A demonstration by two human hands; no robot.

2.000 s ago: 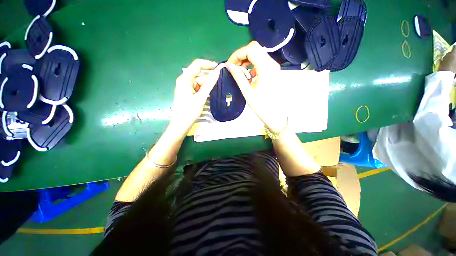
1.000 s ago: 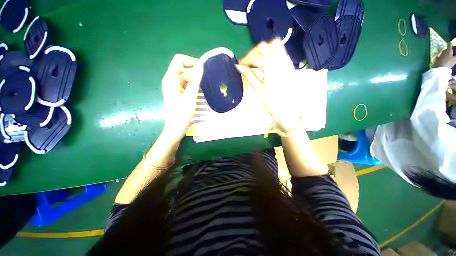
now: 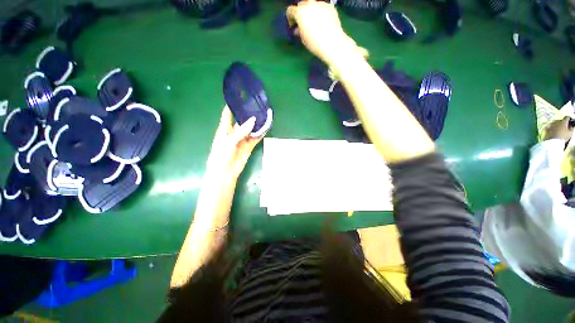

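My left hand (image 3: 236, 142) holds a navy oval pad (image 3: 243, 91) by its near end, where a white curved edge shows; the pad is above the bench, left of the sheets. My right hand (image 3: 315, 28) reaches to the far side, its fingers at a dark navy piece (image 3: 287, 28); whether it grips the piece is hard to tell. White sticker backing sheets (image 3: 325, 173) lie in front of me. My right forearm partly covers a smaller pile of pads (image 3: 435, 107) at the right.
A large pile of pads (image 3: 79, 139) lies at the left. More dark pieces lie along the far side. A cardboard box (image 3: 384, 249) is beside my lap. A person in a white sleeve (image 3: 542, 170) sits at the right. A blue stool (image 3: 88, 281) stands below the bench.
My left hand has moved left with the pad, which now points away with its white edge toward me. My right hand has left the pad and stretched to the far side, uncovering the sheets.
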